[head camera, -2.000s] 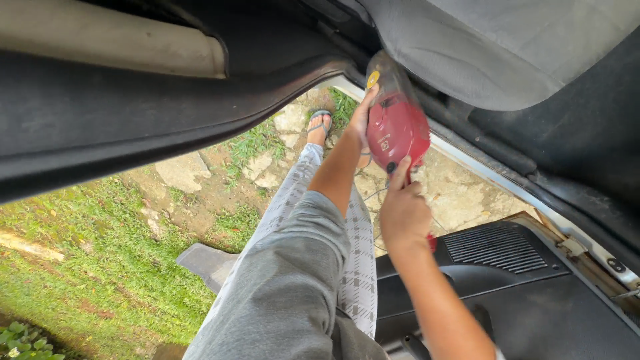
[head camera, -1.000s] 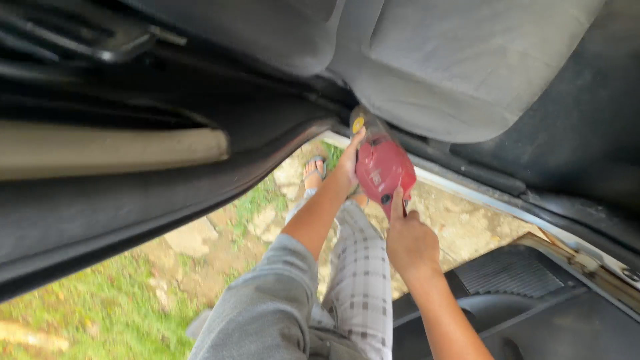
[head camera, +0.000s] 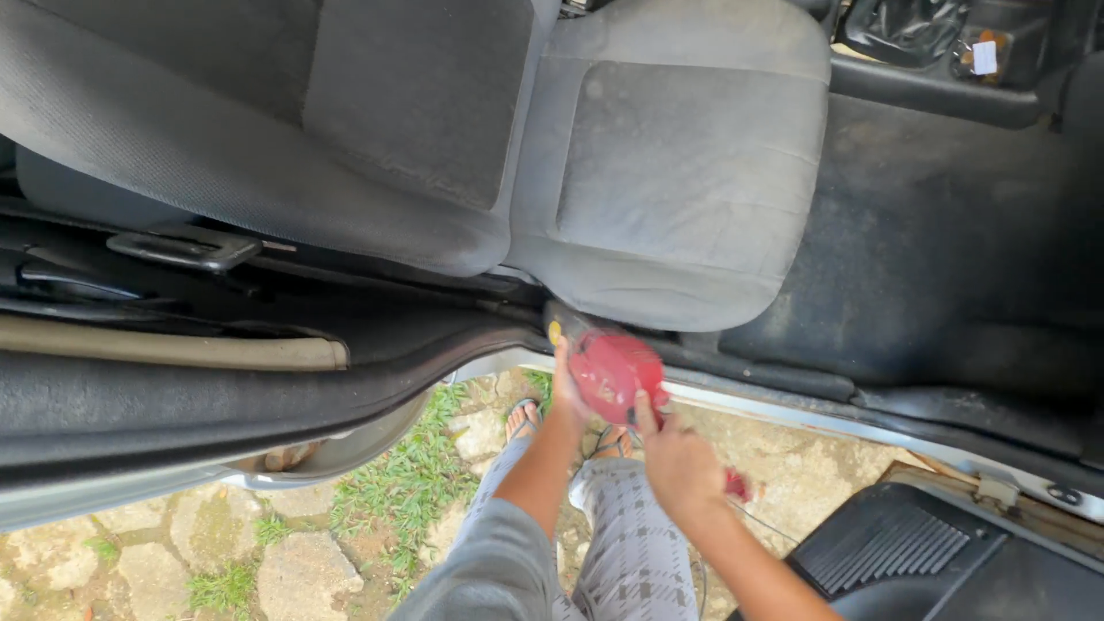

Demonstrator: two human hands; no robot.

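A red handheld vacuum cleaner [head camera: 614,373] with a clear nozzle part and a yellow button is held over the door sill, its nozzle at the gap beside the base of the grey car seat [head camera: 681,164]. My left hand [head camera: 567,388] supports it along its left side, close to the yellow button; part of that hand is hidden behind the body. My right hand [head camera: 681,457] is closed round the handle at the rear, one finger stretched along the red body. A thin cord [head camera: 763,524] hangs below my right hand. The nozzle tip is blurred and dark.
The seat backrest [head camera: 414,112] fills the upper left, with a seat belt buckle-like black part below it. The dark floor [head camera: 914,233] lies at right, the console [head camera: 940,86] above it. The open door panel [head camera: 906,543] is at lower right. Stone paving [head camera: 306,578] and grass lie outside.
The view has shifted to show more of the seat and floor. Both hands still hold the vacuum, and its nozzle remains by the seat base and door sill.
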